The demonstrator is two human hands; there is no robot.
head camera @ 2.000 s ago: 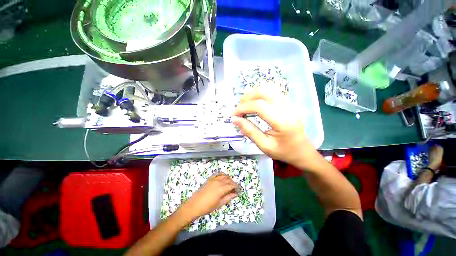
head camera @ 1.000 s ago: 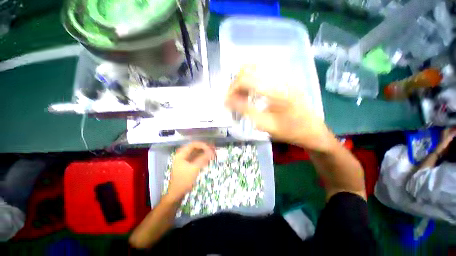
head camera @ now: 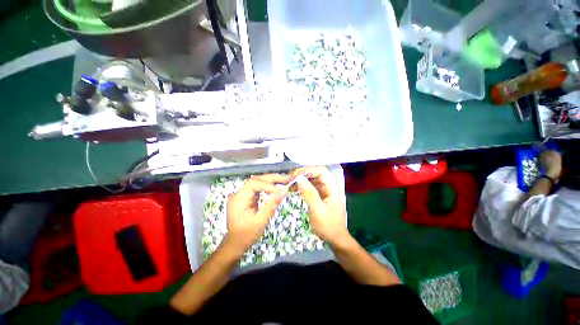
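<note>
My left hand [head camera: 251, 208] and my right hand [head camera: 323, 206] meet fingertip to fingertip over the back part of the lap tub [head camera: 187, 222]. Between their fingertips is a small whitish workpiece [head camera: 293, 181], too small to make out in detail. The lap tub is densely filled with white and green workpieces [head camera: 283, 232]. The silver assembly machine [head camera: 152, 114] lies on the bench beyond, its right end washed out by glare. The bench tub [head camera: 402, 120] stands to its right with a thinner layer of pieces.
The bowl feeder [head camera: 127, 32] stands behind the machine. Small clear boxes [head camera: 467, 86] and an orange bottle [head camera: 529, 84] are at right. A phone [head camera: 136, 252] lies on a red stool [head camera: 95, 254] at left. Another person's white sleeve [head camera: 540, 219] and hand show at far right.
My right hand has come down from the bench tub to the lap tub and meets my left hand, which has moved slightly right. The view has shifted, with the bench higher in the picture.
</note>
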